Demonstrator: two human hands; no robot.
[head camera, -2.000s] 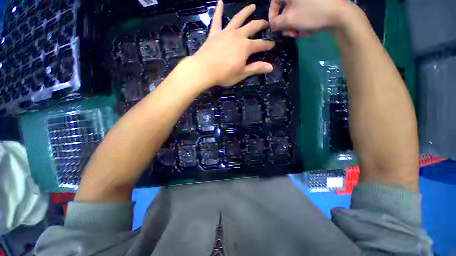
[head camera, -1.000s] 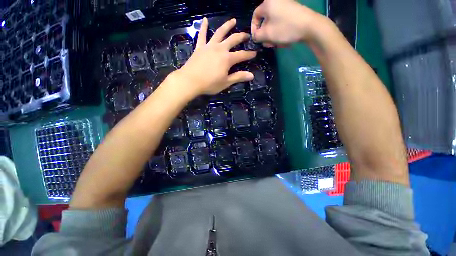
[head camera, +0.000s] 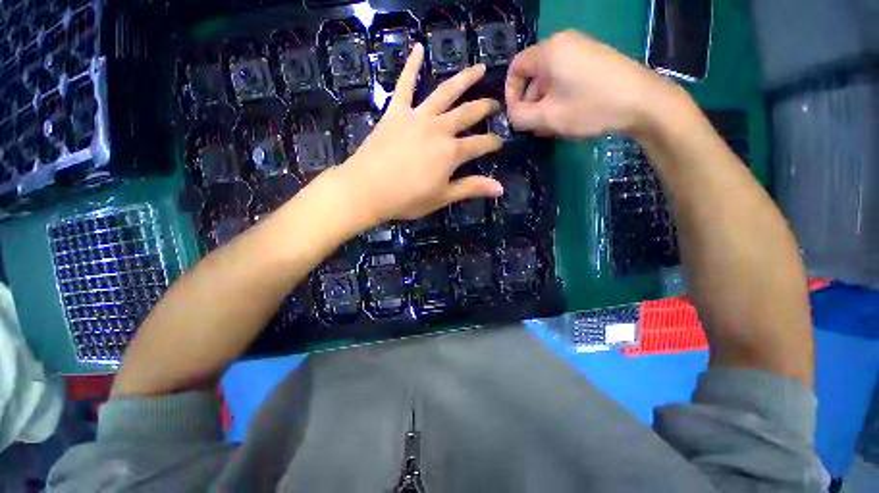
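Observation:
A large black blister tray (head camera: 424, 313) lies in front of me, its pockets holding dark square electronic units (head camera: 340, 289) with thin red wires. My left hand (head camera: 419, 154) lies spread, palm down, over the middle of the tray, fingers apart, covering several pockets. My right hand (head camera: 569, 89) is at the tray's right side, over the second row from the far edge. Its thumb and fingertips are pinched together close to a unit. Whether a small part is between them is too small to tell.
Small-parts trays lie on the green mat at left (head camera: 111, 284) and right (head camera: 641, 207). Stacked blister trays (head camera: 58, 106) stand far left. A smartphone (head camera: 680, 37) lies far right, beside grey bins (head camera: 829, 173). A red basket (head camera: 672, 324) is below the bench edge.
The view has shifted, bringing the tray's far row and the smartphone into sight. My right hand has moved from the far row to the second row. My left hand stays spread, slightly nearer me.

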